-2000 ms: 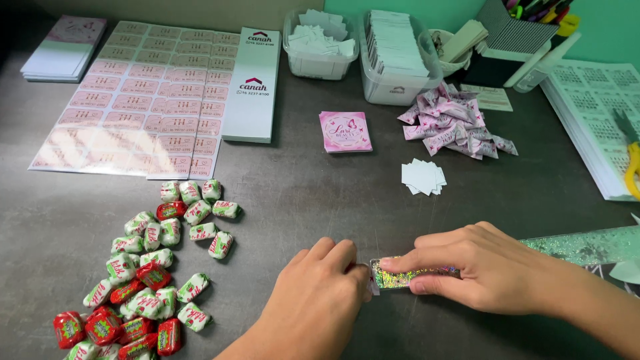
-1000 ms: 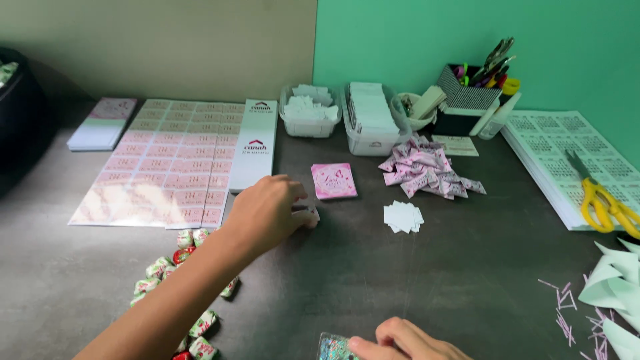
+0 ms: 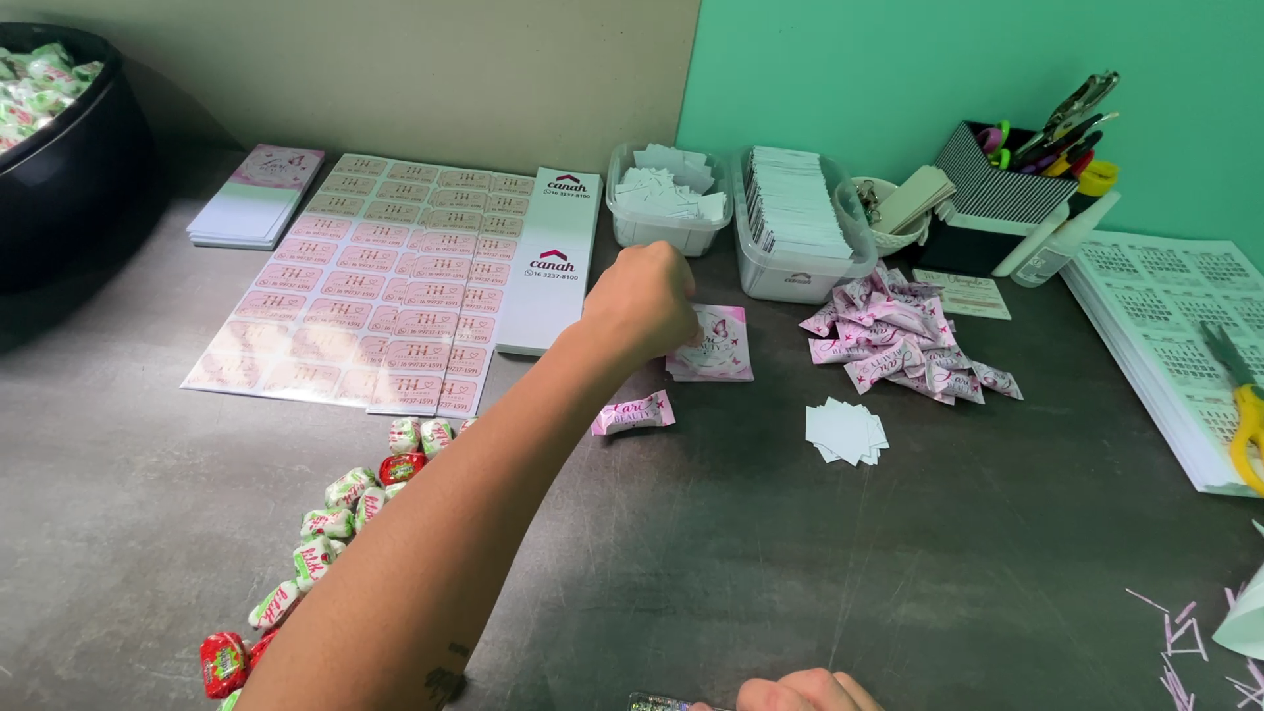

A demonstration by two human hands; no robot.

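My left hand (image 3: 647, 296) reaches forward over the table, its fingertips hidden at the left edge of a stack of pink printed squares (image 3: 726, 346). Just below it lies a pink-wrapped candy (image 3: 634, 413). At the bottom edge my right hand (image 3: 805, 691) is partly in view, its fingers on a glittery strip (image 3: 660, 702). Small white cards (image 3: 846, 433) lie right of the pink squares, and a heap of pink-wrapped candies (image 3: 904, 336) lies behind them. Green-and-white and red wrapped candies (image 3: 328, 523) are partly behind my left forearm.
Printed sticker sheets (image 3: 346, 286) and a white printed strip (image 3: 548, 267) lie at the left. Two plastic tubs (image 3: 671, 232) (image 3: 795, 281) stand near the wall. A black bucket (image 3: 69, 168), a striped pen holder (image 3: 997, 178), yellow-handled scissors (image 3: 1246, 425) and paper scraps (image 3: 1180, 632) are around.
Two seconds ago both hands were together at the glittery strip; my left hand has since moved forward and left. A pink-wrapped candy now lies apart from the heap, in front of the pink squares.
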